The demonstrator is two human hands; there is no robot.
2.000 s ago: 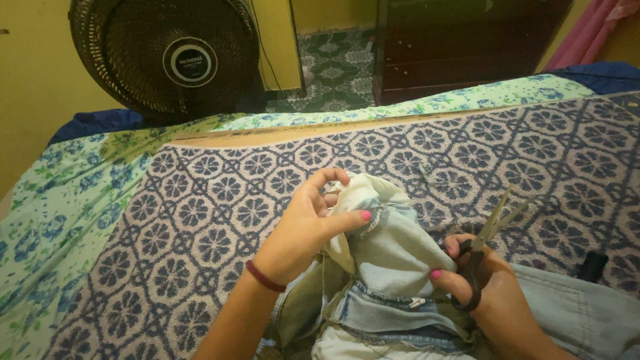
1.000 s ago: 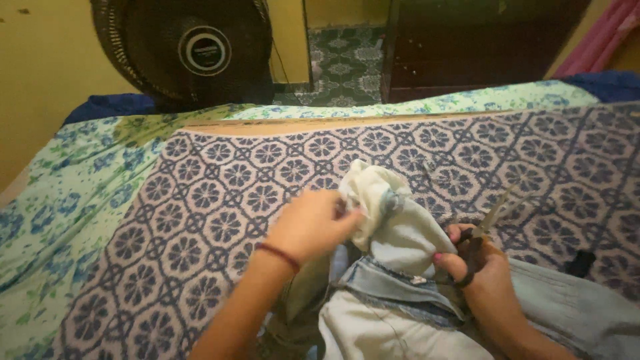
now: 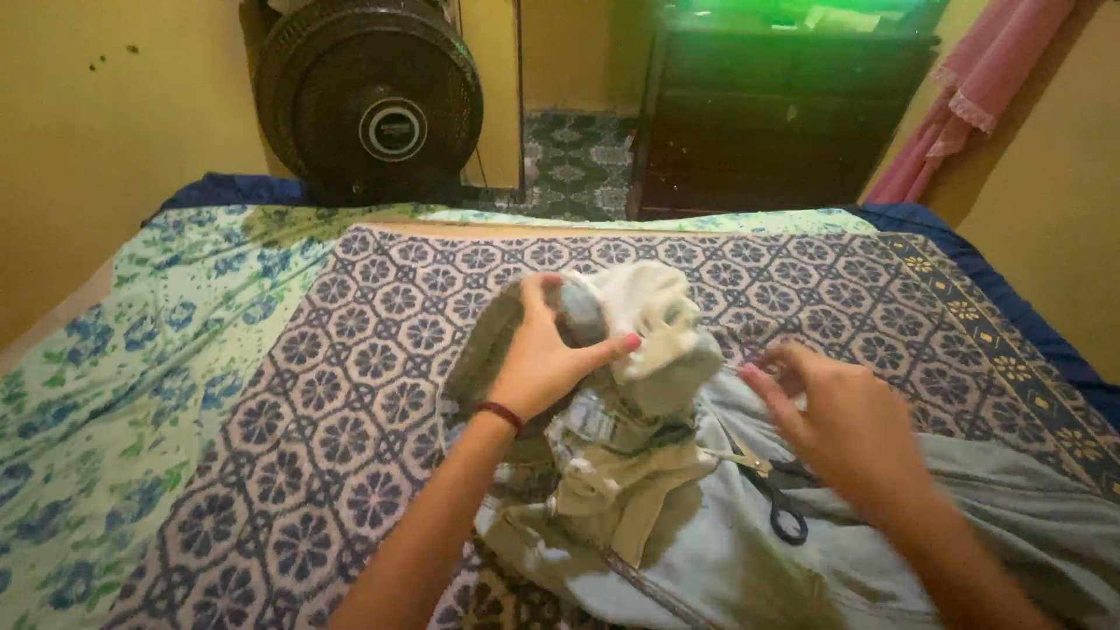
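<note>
A light blue denim garment (image 3: 735,551) with cream inner fabric (image 3: 652,302) lies bunched at the middle of the bed. My left hand (image 3: 551,350) grips the bunched cloth, thumb against the cream part and fingers by a darker denim fold. Just right of the bundle is my right hand (image 3: 814,402), somewhat blurred, with thumb and fingertips close together at the cloth's edge; whether they pinch a thread or fabric cannot be told. Below that hand, scissors (image 3: 757,468) with black handles rest on the denim, blades toward the bundle.
A patterned blue and beige cloth (image 3: 350,411) covers the bed over a green floral sheet (image 3: 114,367). Beyond the far edge stand a dark fan (image 3: 367,96) and a dark wooden chest of drawers (image 3: 779,131). A pink curtain (image 3: 989,87) hangs at the right.
The scissors, held in my right hand in both earlier frames, now lie on the denim. My right hand has let go of them. More of the dark denim fold shows beside my left hand.
</note>
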